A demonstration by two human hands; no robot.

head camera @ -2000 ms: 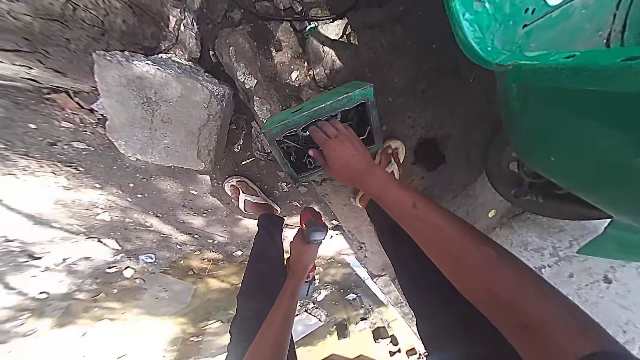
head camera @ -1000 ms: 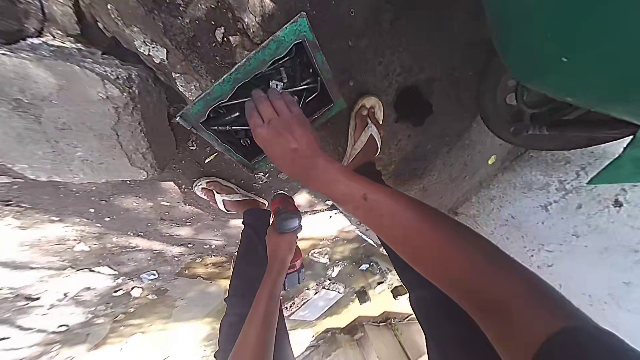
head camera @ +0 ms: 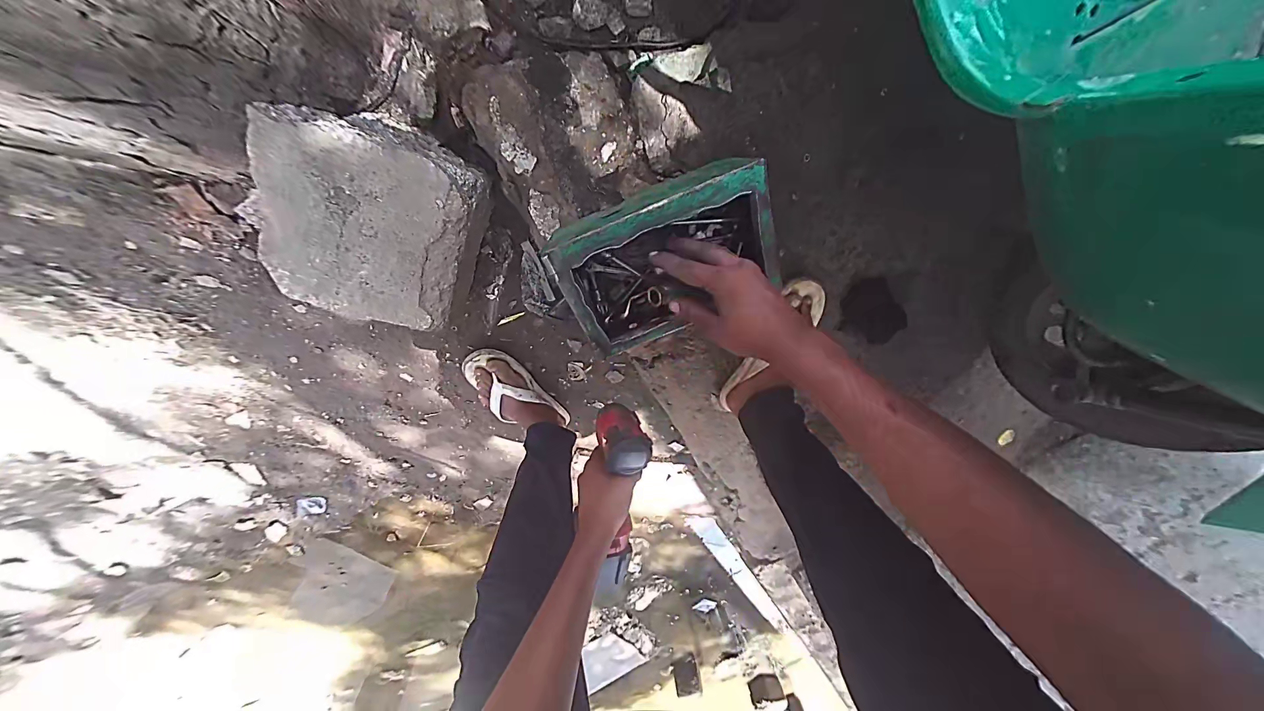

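Note:
A red and black cordless power tool, seemingly a drill, is gripped in my left hand, low between my legs. My right hand reaches over the near right part of a green metal box, fingers spread and no object visible in them. Inside the box lie jumbled metal tools and parts, among them a brass-coloured ring. The palm side of my right hand is hidden, so whether it touches the contents cannot be told.
A large concrete block stands left of the box, with rough stones behind. At right is a green vehicle body over a black wheel. My sandalled feet are near the box; a muddy puddle and debris lie below.
My right hand was deeper over the middle of the box and is now nearer its right side, fingers spread. The left hand still holds the power tool. The view has shifted.

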